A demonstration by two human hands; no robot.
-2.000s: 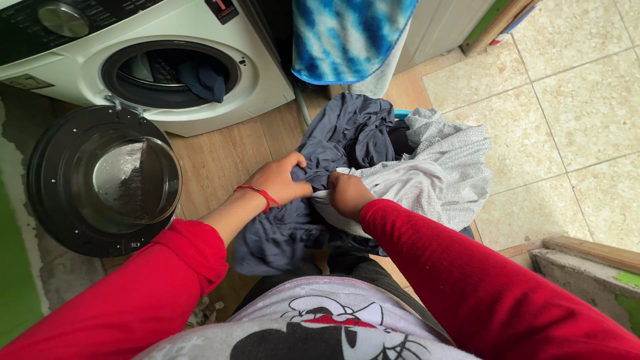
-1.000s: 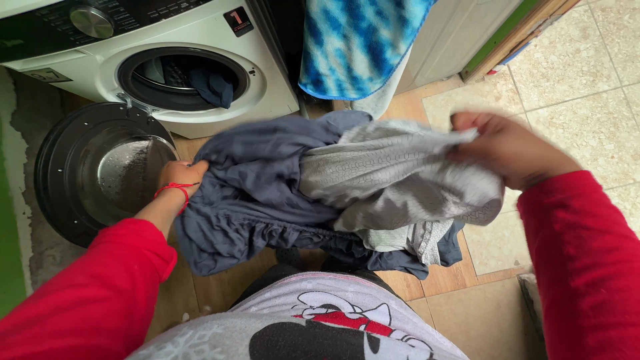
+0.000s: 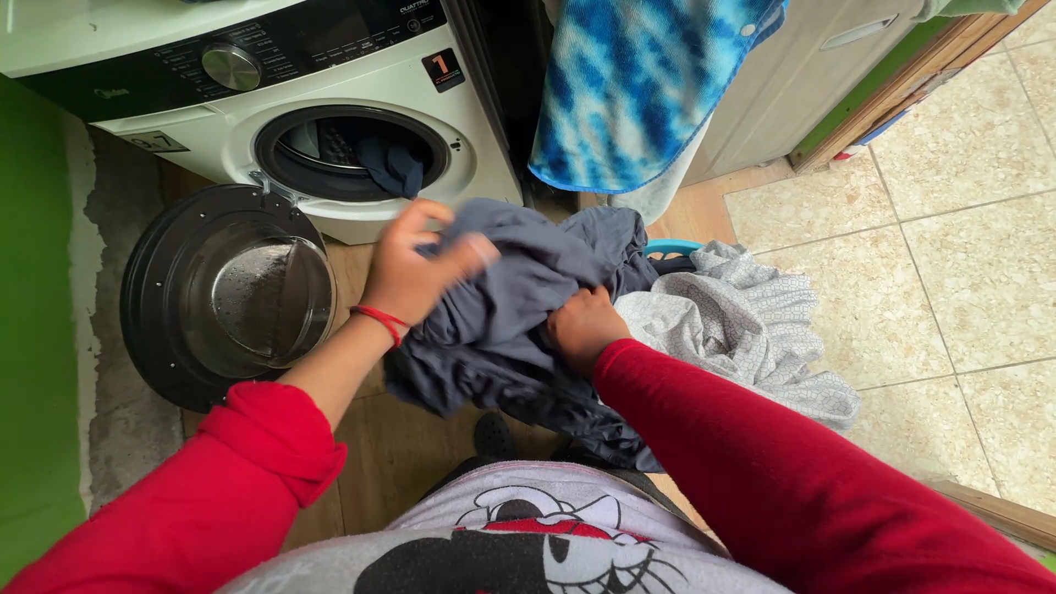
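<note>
Dark grey-blue fabric (image 3: 528,264) lies bunched over a blue plastic basket (image 3: 672,247), whose rim shows at the back. My right hand (image 3: 584,326) is closed on a fold near the middle of that fabric. At its left end, my left hand (image 3: 421,268) is blurred, thumb and fingers apart, close over the cloth with no fold gripped. A white-and-grey patterned cloth (image 3: 742,330) hangs over the right side of the pile. Behind my left hand, a dark cloth (image 3: 394,167) droops out of the drum opening of the front-loading washing machine (image 3: 487,157).
The washer's round door (image 3: 148,305) stands open at the left, beside a green wall (image 3: 33,330). A blue-and-white towel (image 3: 627,91) hangs behind the pile. Tiled floor (image 3: 973,272) lies to the right, with a wood-edged wall end (image 3: 998,511) at the lower right.
My right hand has come in from the far right to the middle of the pile. My left hand has moved up and right and let go of the fabric edge. The stretched fabric is bunched up again.
</note>
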